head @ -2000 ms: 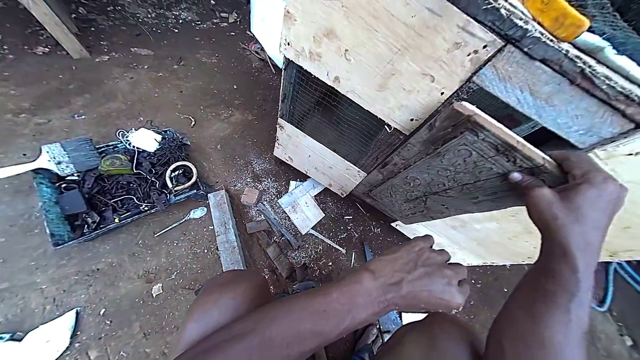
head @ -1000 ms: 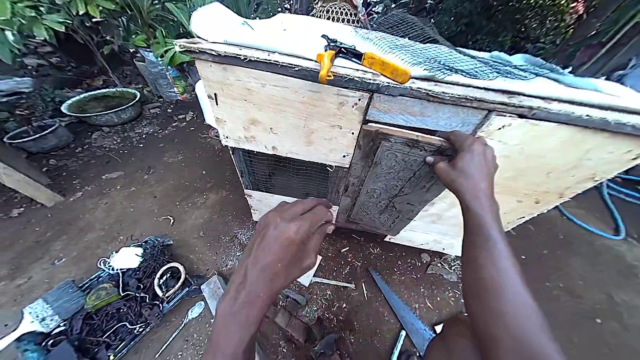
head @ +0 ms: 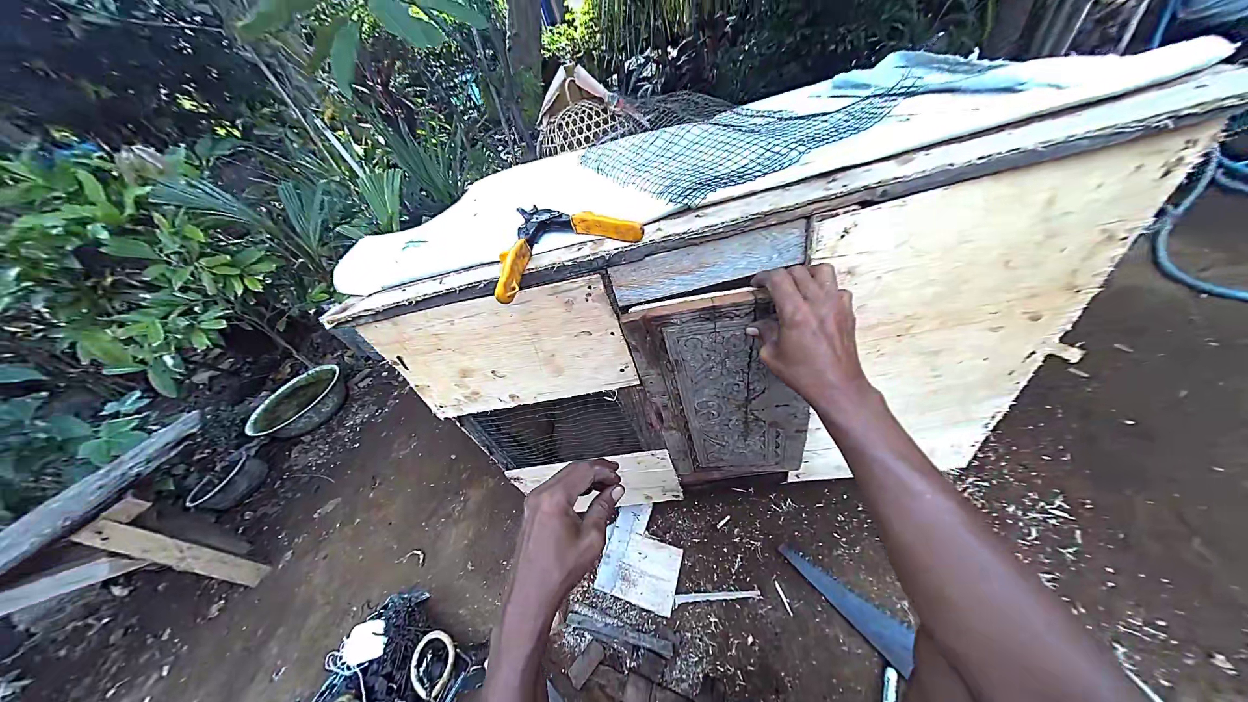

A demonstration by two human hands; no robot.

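Note:
My right hand [head: 807, 336] grips the top right corner of a carved wooden door panel [head: 736, 390], which stands in the front opening of a plywood hutch [head: 507, 341]. My left hand [head: 575, 517] is raised before the hutch's low plywood strip [head: 639, 478], its fingers curled; whether it holds something small cannot be told. Wire mesh [head: 556, 429] covers the opening left of the panel. Pliers with yellow handles [head: 546, 234] lie at the hutch's top edge.
A handsaw [head: 848, 604] lies on the ground at the right, near wood offcuts [head: 639, 565]. A tray of tangled dark material [head: 395, 643] is at the lower left. Netting [head: 741, 146] lies on the white sheet [head: 468, 229] over the hutch. A basin [head: 295, 402] stands left, a blue hose [head: 1180, 253] right.
The carved panel, tilted out from the opening two seconds ago, now stands upright in it, my right hand still on its upper edge. My left hand has risen from near my knees. The view has swung up.

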